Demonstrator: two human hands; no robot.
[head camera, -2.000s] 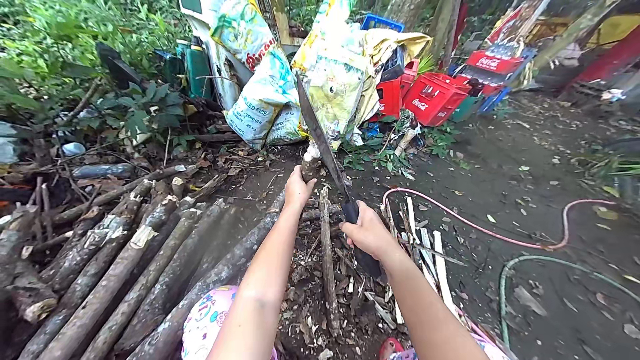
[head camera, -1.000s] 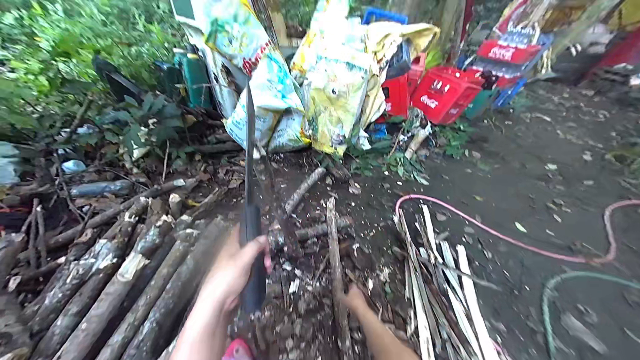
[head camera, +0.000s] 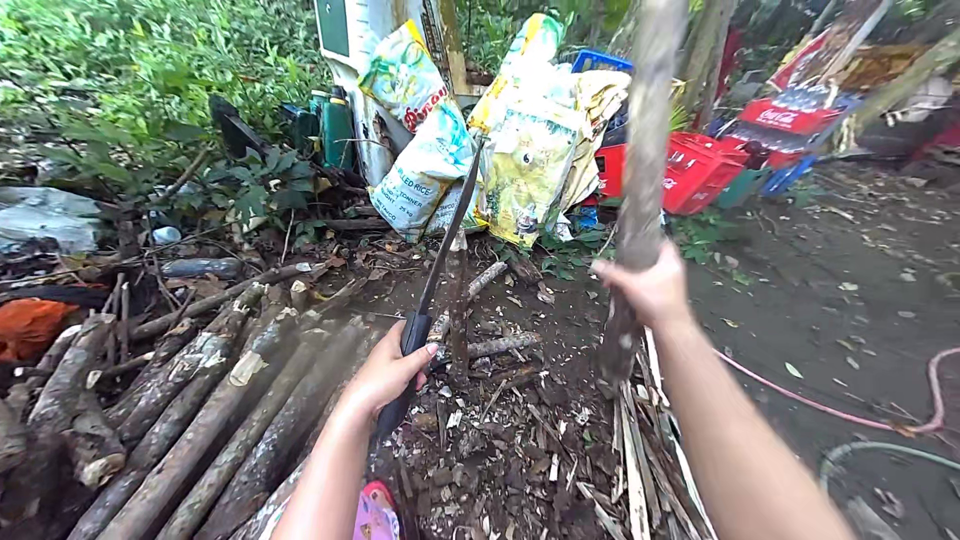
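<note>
My left hand [head camera: 394,371] grips the black handle of a machete [head camera: 452,225], whose long dark blade points up and away. My right hand [head camera: 649,289] is closed around a thick wooden pole [head camera: 646,135] held upright, its top beyond the frame. Behind the blade, a short wooden stake [head camera: 458,322] stands upright in the ground. Split wood strips [head camera: 637,457] lie below my right hand, and wood chips [head camera: 495,450] cover the soil between my arms.
Cut logs [head camera: 217,442] lie side by side at the left. Printed sacks [head camera: 532,165] and red plastic crates [head camera: 694,172] stand at the back. A pink hose [head camera: 817,409] and a green hose [head camera: 862,450] curve over the dirt at the right.
The machete, in my right hand two seconds ago, is in my left. My right hand has lifted a pole upright from low near the ground.
</note>
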